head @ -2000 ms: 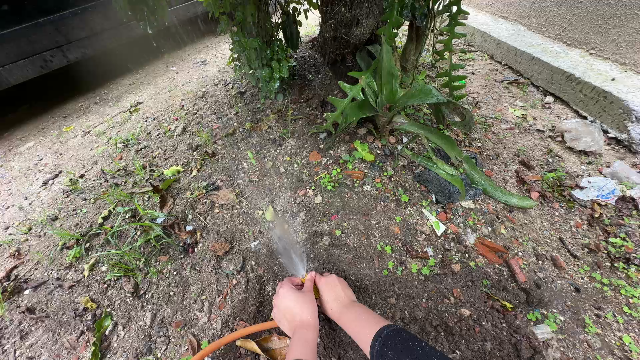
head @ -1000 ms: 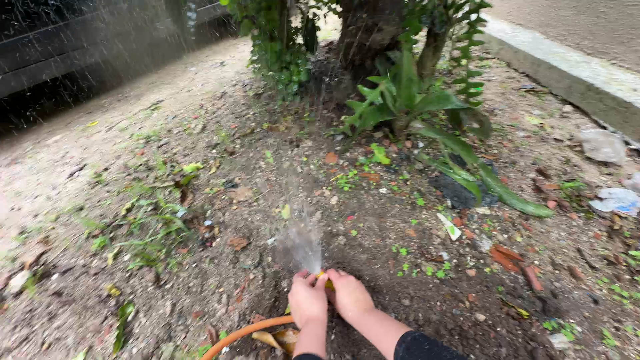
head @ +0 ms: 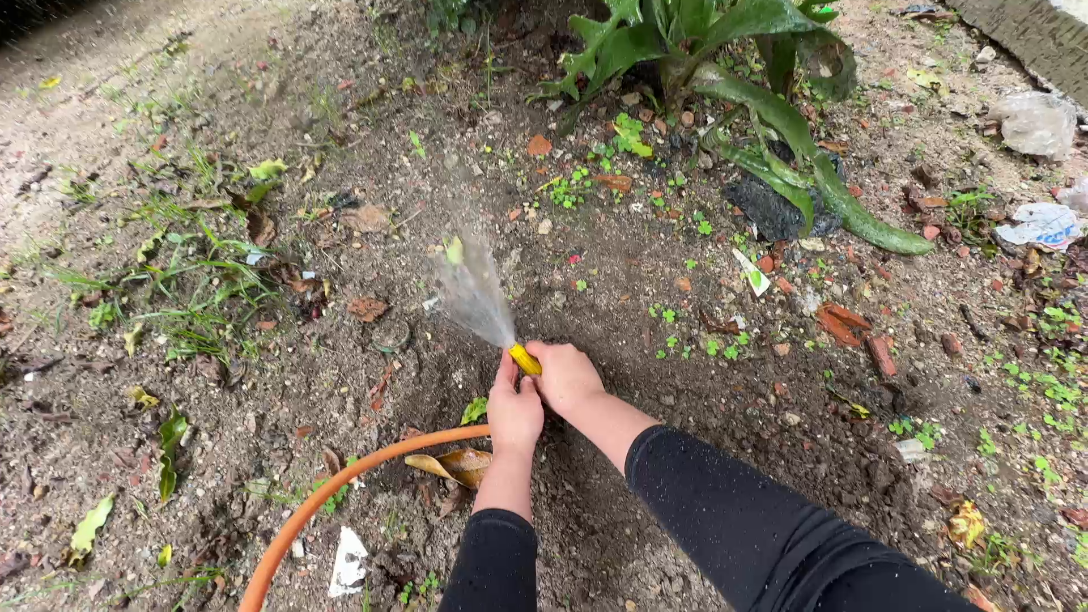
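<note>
A yellow hose nozzle (head: 525, 359) sits between my two hands, and a fan of water (head: 478, 297) sprays from its tip, up and to the left in the view. My left hand (head: 516, 412) grips it from the left and below, at the end of an orange garden hose (head: 314, 501) that curves in from the bottom left. My right hand (head: 563, 374) closes on the nozzle's right side. The joint between hose and nozzle is hidden by my fingers. Damp brown soil with small stones lies under the spray.
A broad-leaved green plant (head: 769, 115) grows at the top, beside black plastic (head: 769, 204). Brick pieces (head: 841, 323), a clear plastic bag (head: 1033, 125) and a concrete curb (head: 1028, 42) are on the right. Grass tufts (head: 204, 297) grow at left; a dry leaf (head: 455, 465) lies beside the hose.
The view has tilted down, so the tree trunk has left the top of the frame. Both hands still hold the spraying nozzle, which was less visible between the fingers before.
</note>
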